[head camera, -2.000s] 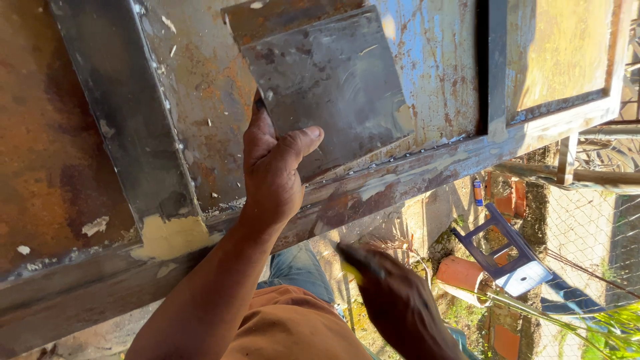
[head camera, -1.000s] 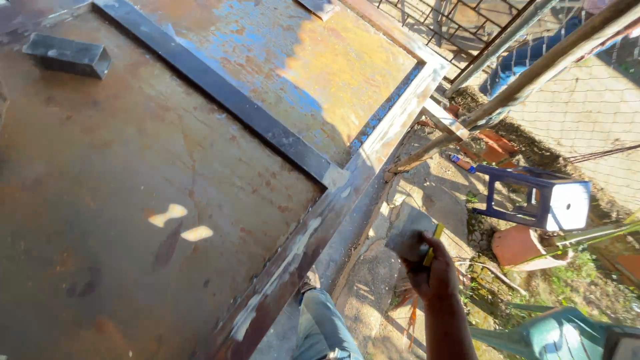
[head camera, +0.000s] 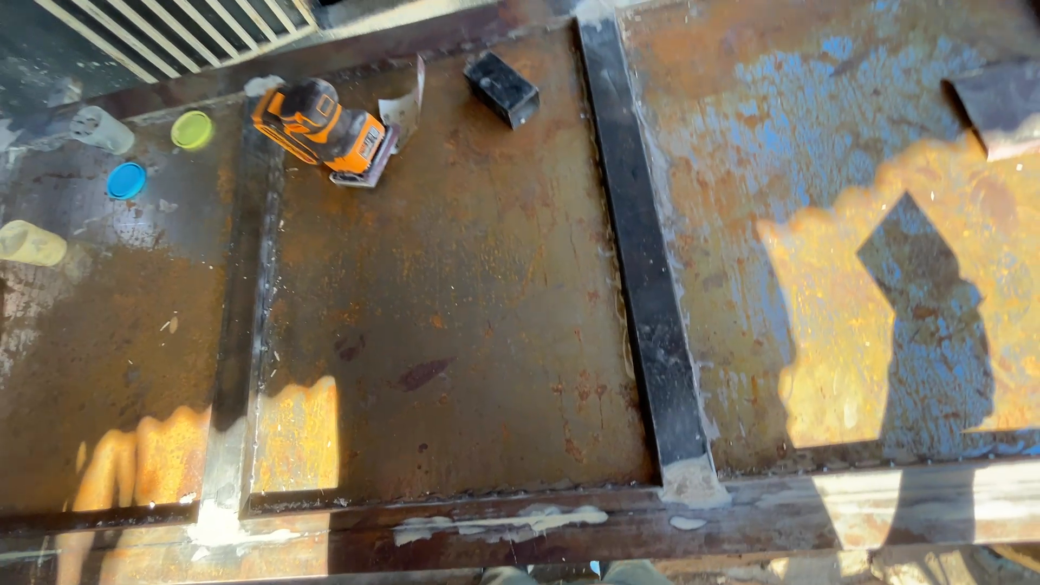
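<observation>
Neither of my hands shows in the head view now. A shadow of a hand with a square-cornered flat piece falls on the right panel. A rusty sheet-metal panel (head camera: 455,292) in a steel frame fills the middle. On its upper left, an orange and black electric sander (head camera: 325,130) rests against a frame bar, with a curled sheet of sandpaper (head camera: 404,106) beside it. A short black rectangular steel tube (head camera: 502,88) lies to the right of these. A dark flat plate (head camera: 1003,106) is partly cut off at the right edge.
A translucent cup (head camera: 101,130), a yellow-green lid (head camera: 192,130), a blue lid (head camera: 126,180) and a cream-coloured container (head camera: 32,244) lie on the left panel. Raised black crossbars (head camera: 642,244) divide the panels. A slatted grille (head camera: 203,32) stands at the upper left.
The view has swung widely to the left. The hand that held a flat piece and something yellow one second ago is out of view. The sander, cups and lids have come into view.
</observation>
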